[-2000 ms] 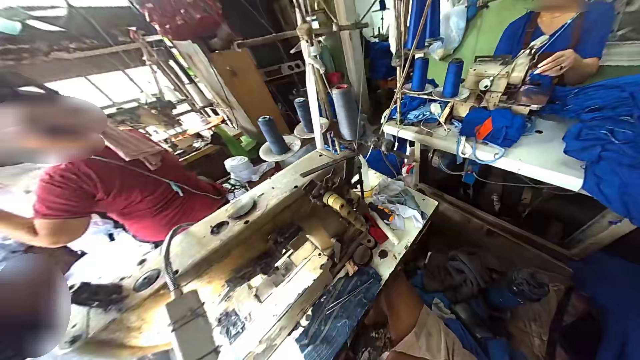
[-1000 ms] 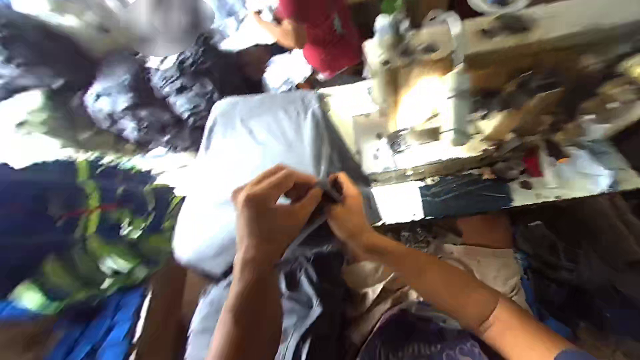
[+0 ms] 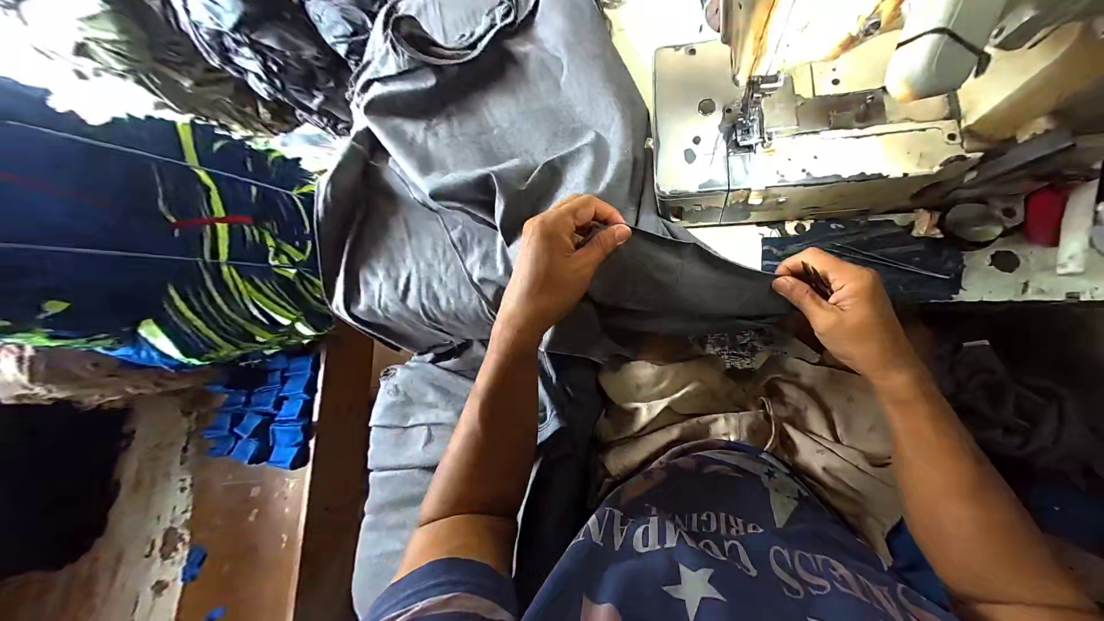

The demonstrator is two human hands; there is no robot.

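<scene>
A grey fabric garment point(image 3: 517, 147) with a round neck opening lies left of the industrial sewing machine point(image 3: 742, 129). My left hand point(image 3: 569, 250) pinches its edge between thumb and fingers, near the middle of the view. My right hand point(image 3: 837, 302) pinches the same edge farther right, below the machine bed, and the strip between them is stretched and sags slightly. Something thin and dark, perhaps a small tool, shows within the fingers of my right hand; I cannot tell what. The machine's presser foot point(image 3: 750, 129) stands beyond both hands, with no cloth under it.
Navy and lime-green fabric pieces point(image 3: 155, 233) are stacked at the left, above small blue folded pieces point(image 3: 267, 414). Dark bundled cloth point(image 3: 276, 60) lies at the upper left. Folded grey pieces point(image 3: 405, 492) lie below the garment. A red item point(image 3: 1044, 216) is at the machine table's right.
My hands were close together on the grey cloth a second ago; now they are apart with its edge stretched between them. The garment has been spread, showing its neck opening. The view has swung down and left.
</scene>
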